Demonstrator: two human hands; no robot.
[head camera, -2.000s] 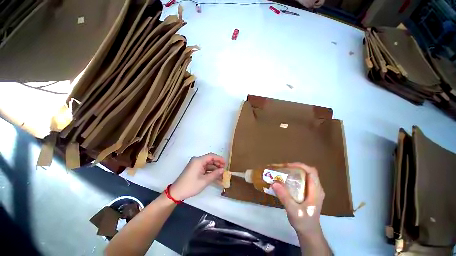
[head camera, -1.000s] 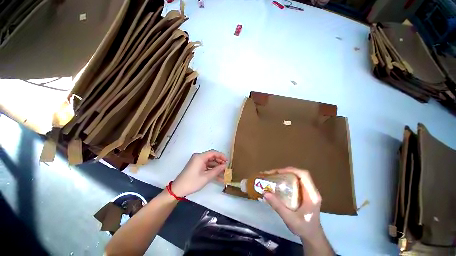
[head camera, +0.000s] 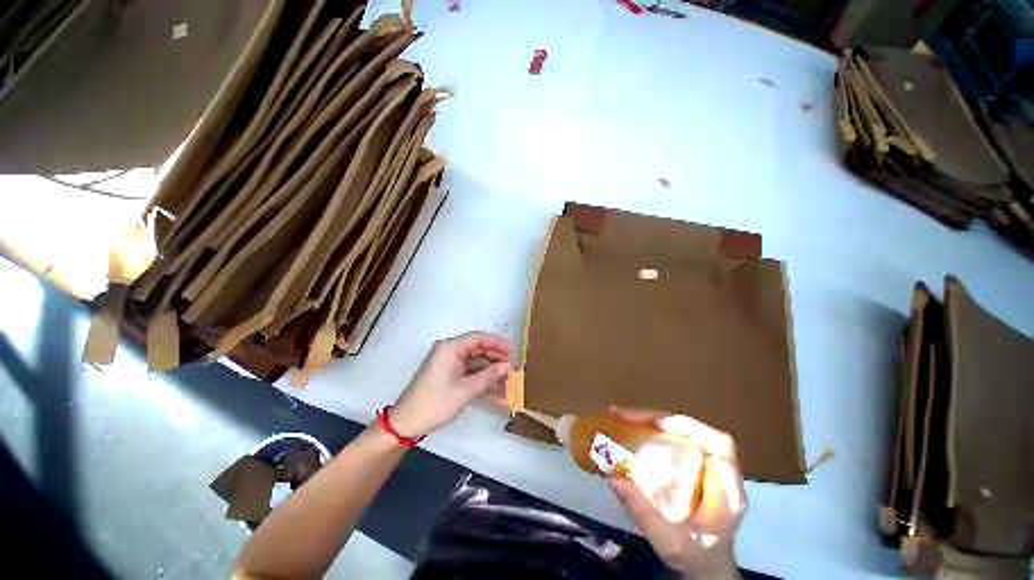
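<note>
A flat brown bag panel (head camera: 669, 329) lies in front of me, with a darker top flap and a small cream sticker. My left hand (head camera: 471, 374) is at its near left corner, fingertips on the light tan tape end (head camera: 516, 391). My right hand (head camera: 692, 499) holds the amber glue bottle (head camera: 635, 459) tilted, its pale nozzle pointing left to the area just below the tape end. Whether the nozzle touches the panel is hard to tell.
A thick fanned pile of brown panels (head camera: 306, 193) leans at the left. More panels stand at the right (head camera: 981, 419) and far right (head camera: 918, 125). A red item (head camera: 537, 61) lies on the white table (head camera: 590, 125). A scrap bucket (head camera: 297, 440) is on the floor.
The glue bottle and my right hand have moved down and slightly right, and the nozzle has dropped from the tape end to below it. My left hand stays at the corner.
</note>
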